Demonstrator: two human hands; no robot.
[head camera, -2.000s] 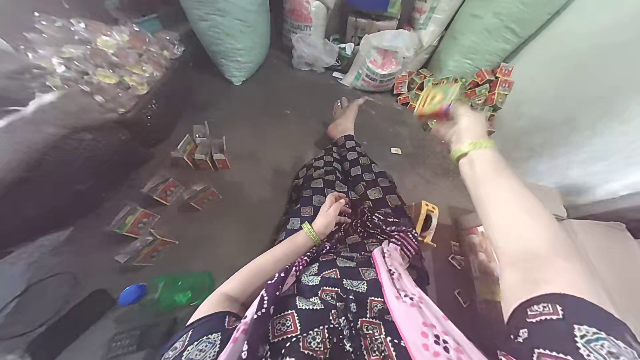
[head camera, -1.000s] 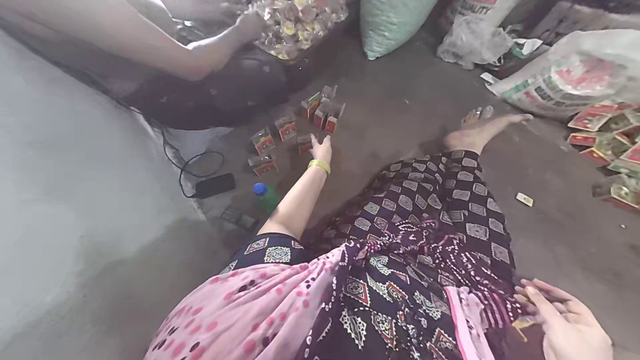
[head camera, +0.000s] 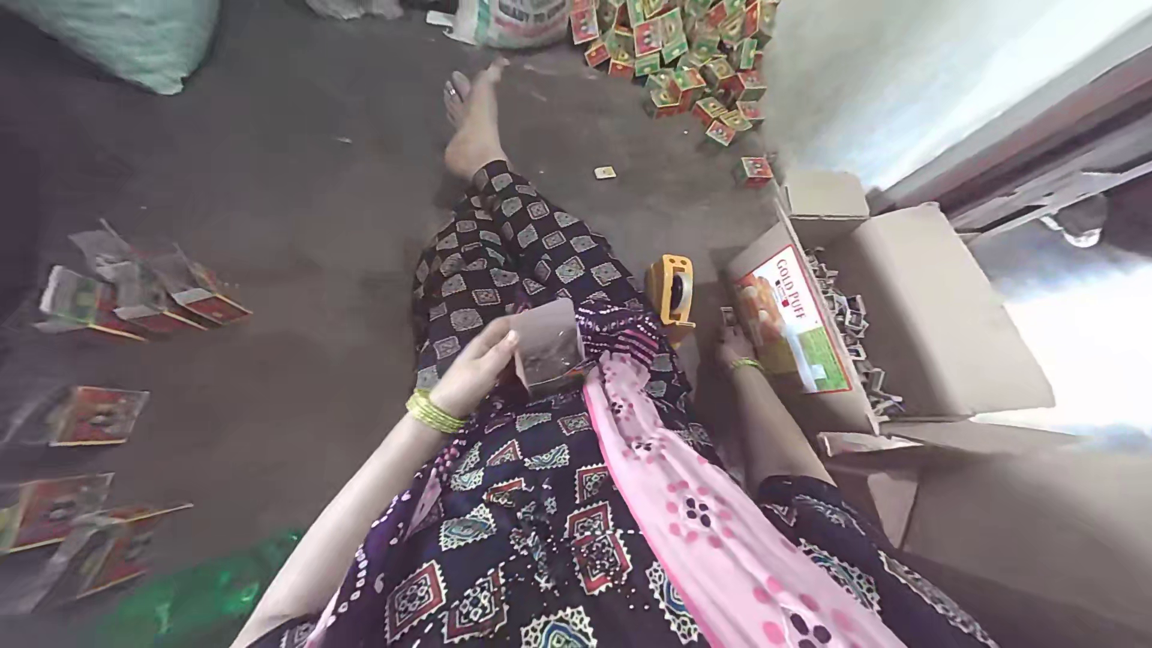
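Observation:
My left hand (head camera: 475, 369) grips the edge of a small open box with a clear plastic window (head camera: 547, 346), held above my lap. My right hand (head camera: 736, 344) is down by the floor beside the cardboard carton; a small pale piece shows at its fingertips, and whether it is held cannot be told. Between my leg and the carton stands a yellow tape dispenser (head camera: 670, 290). Similar windowed packets (head camera: 153, 292) stand on the floor at the left, with several more (head camera: 99, 416) below them.
The open cardboard carton (head camera: 792, 324) at the right holds several small pieces. Small red and green boxes (head camera: 675, 54) lie heaped by the wall. Sacks (head camera: 517, 22) stand at the top. A green plastic bottle (head camera: 202, 585) lies at the lower left. One small box (head camera: 754, 171) sits near the carton.
My left hand has come back from the packets on the floor and now holds a windowed box over my lap. My right hand has gone down beside the carton. The view has swung right.

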